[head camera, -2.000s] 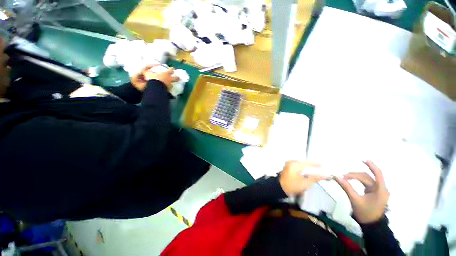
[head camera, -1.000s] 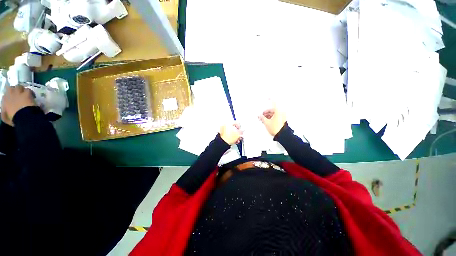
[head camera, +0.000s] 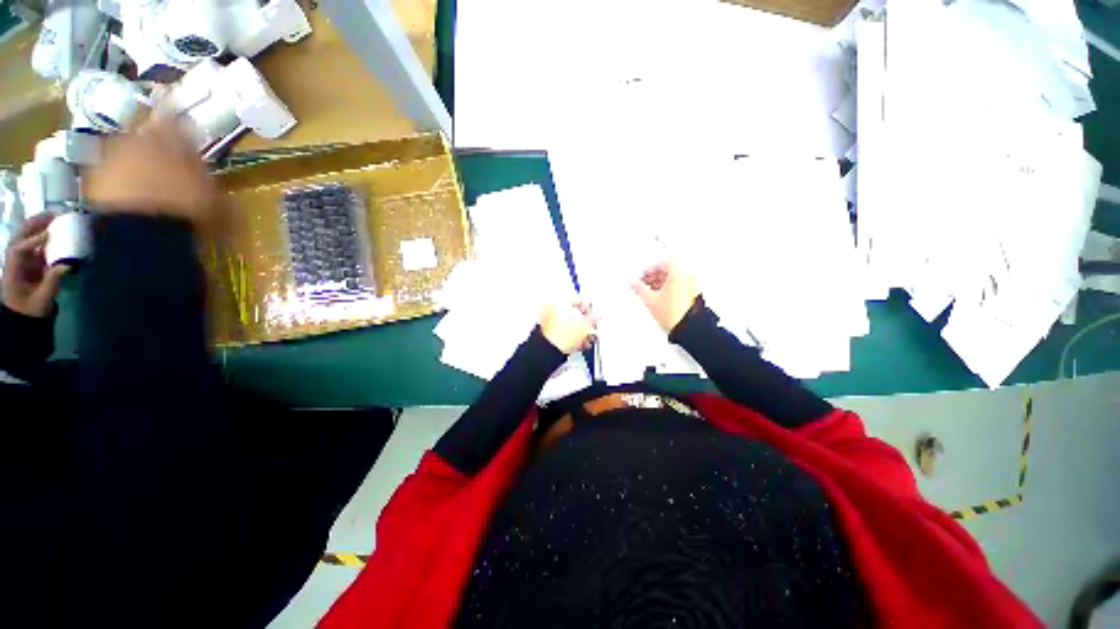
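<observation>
White flat box blanks (head camera: 725, 215) lie in front of me, overexposed so that their edges blur together. My left hand (head camera: 566, 328) is over the near left edge of the blanks, fingers bent together. My right hand (head camera: 669, 295) is over the blanks to its right, thumb and fingertips together. The hands are a little apart. Whether either holds a label cannot be told against the white. Smaller white sheets (head camera: 506, 264) lie fanned to the left of my left hand.
An open cardboard tray (head camera: 399, 320) holds a dark gridded block (head camera: 328, 240), a white square (head camera: 419, 254) and yellow sticks (head camera: 240, 289). White cameras (head camera: 221, 105) are piled at upper left. A neighbour's blurred hand (head camera: 154, 172) crosses the tray's left end. Fanned blanks (head camera: 983, 209) lie right.
Since one second ago the neighbour's arm has reached forward over the tray's left end towards the cameras. My hands have hardly moved. Two seconds ago the view was tilted and my hands were nearer each other.
</observation>
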